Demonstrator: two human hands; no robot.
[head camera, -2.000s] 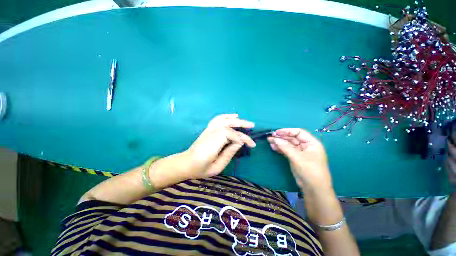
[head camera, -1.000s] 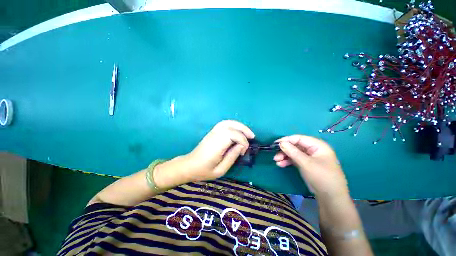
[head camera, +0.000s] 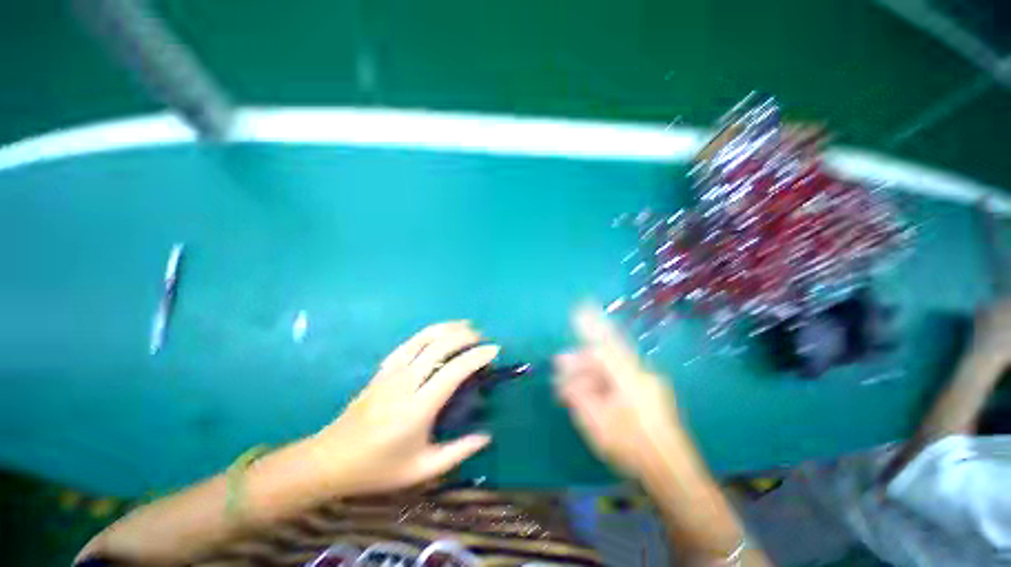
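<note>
A black plastic housing (head camera: 463, 408) is in my left hand (head camera: 405, 415), over the front of the teal bench. The left fingers lie over its top and the thumb is at its lower side. A dark prong points right from the housing. My right hand (head camera: 615, 393) is blurred, to the right of the prong and apart from it. Its fingers point up toward the wire pile; I see nothing in it, but blur hides whether the fingers are apart or closed. The red wire pile (head camera: 776, 227) with white-silver tips is blurred at the upper right.
Silver tweezers (head camera: 166, 299) lie at the left on the teal bench. A small white piece (head camera: 300, 325) lies right of them. Dark housings (head camera: 831, 336) sit below the wire pile. A white rail (head camera: 443, 130) runs along the bench's far edge. Another person's arm (head camera: 962, 382) is at the right.
The view has shifted, toward the far side and the right. My right hand has let go at the prong and moved away from it. My left hand still holds the housing, its fingers more spread over it.
</note>
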